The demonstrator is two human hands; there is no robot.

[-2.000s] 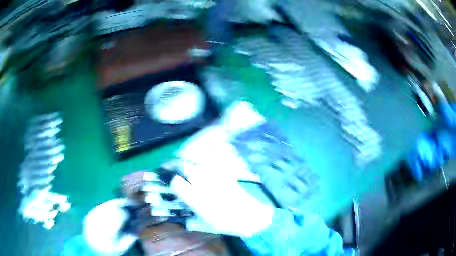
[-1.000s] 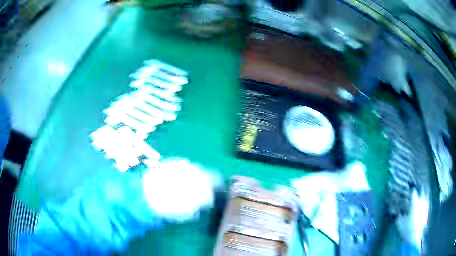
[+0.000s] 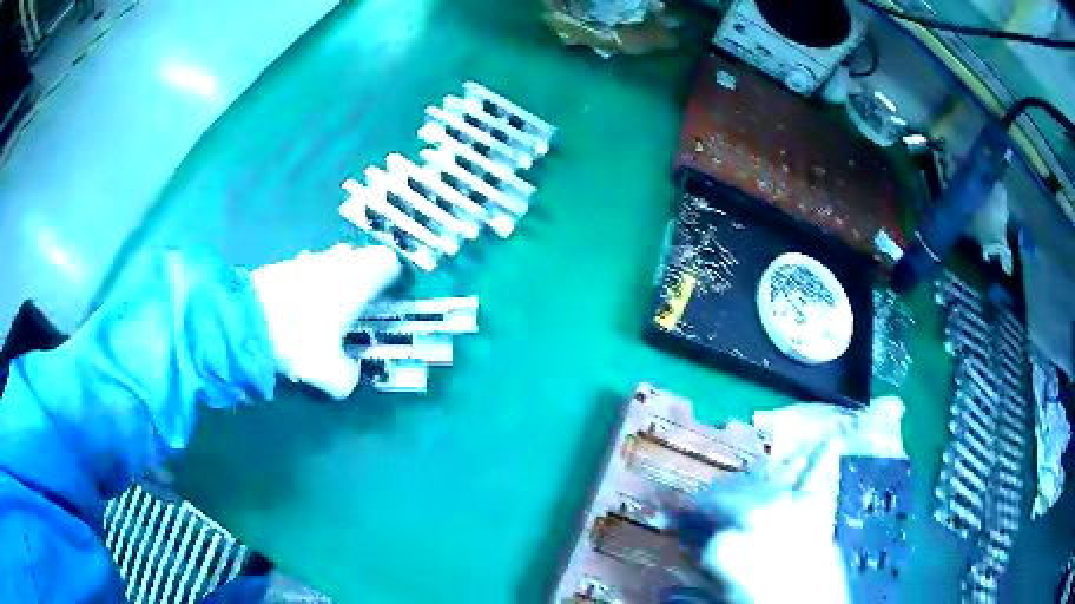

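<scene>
My left hand (image 3: 312, 316), in a white glove, grips the left ends of three silvery heatsinks (image 3: 442, 316) with black parts between them. A slanting row of several heatsinks (image 3: 407, 212) lies on the green mat just beyond. The reddish-brown fixture base (image 3: 607, 490) lies at the lower centre right, its visible slots without heatsinks and its near end cut off by the frame. My right hand (image 3: 778, 560), white-gloved with dark fingertips, is blurred over the base's right side; whether it holds anything is unclear.
A black tray (image 3: 707, 350) holds loose screws and a white dish (image 3: 805, 309). Behind it lies a reddish-brown board (image 3: 790, 148). Right are a blue screwdriver (image 3: 957, 212), white cloth (image 3: 875, 427), cover plate (image 3: 875, 507) and a long heatsink row (image 3: 984, 413).
The view has swung left. My left hand has moved from beside the fixture to the left heatsinks and taken hold of three, now apart from the row. My right hand is back in view.
</scene>
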